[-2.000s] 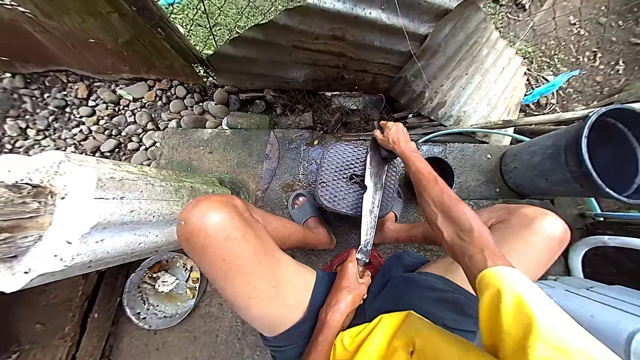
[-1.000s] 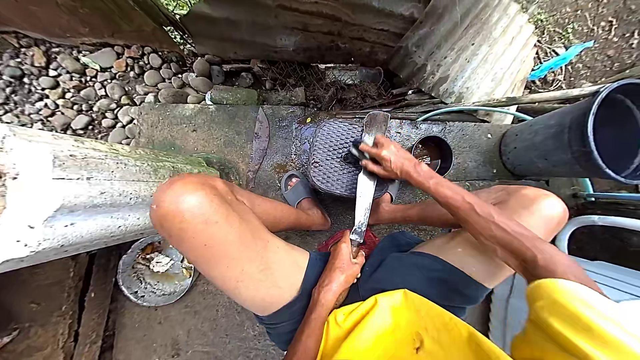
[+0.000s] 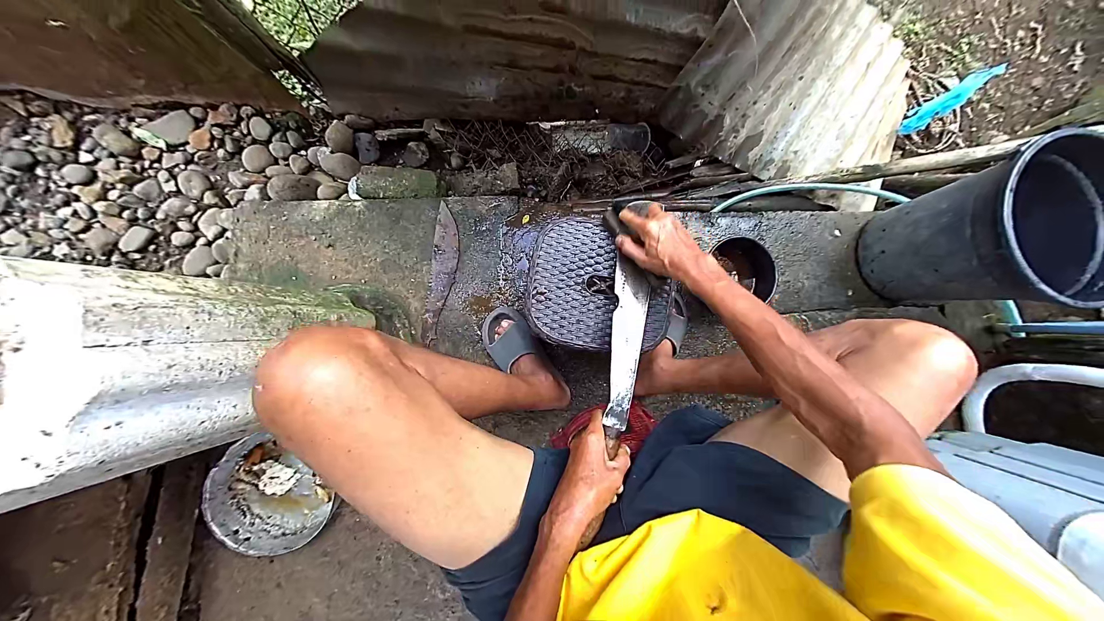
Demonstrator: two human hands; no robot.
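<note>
My left hand [image 3: 588, 473] grips the wooden handle of a machete [image 3: 629, 336], whose blade points away from me over a dark woven-pattern plastic stool [image 3: 565, 280]. At the far end of the blade, my right hand [image 3: 660, 241] is closed on a small dark object [image 3: 619, 220], pressed to the metal; what it is cannot be told. A second, darker blade [image 3: 442, 267] lies on the concrete left of the stool. Right of the stool stands a small black bucket [image 3: 763, 263], partly behind my right forearm. Red netting [image 3: 638, 427] lies beneath the handle.
A large black bucket [image 3: 940, 246] lies tilted at the right, with a pale green hose [image 3: 811, 187] behind it. A metal basin with scraps [image 3: 272, 535] sits at lower left, by a concrete post [image 3: 155, 362]. River stones [image 3: 172, 185] and corrugated sheets [image 3: 517, 60] border the far side.
My right hand has slid along the blade, nearer me a second ago and now back at its far end. My left hand has kept hold of the handle.
</note>
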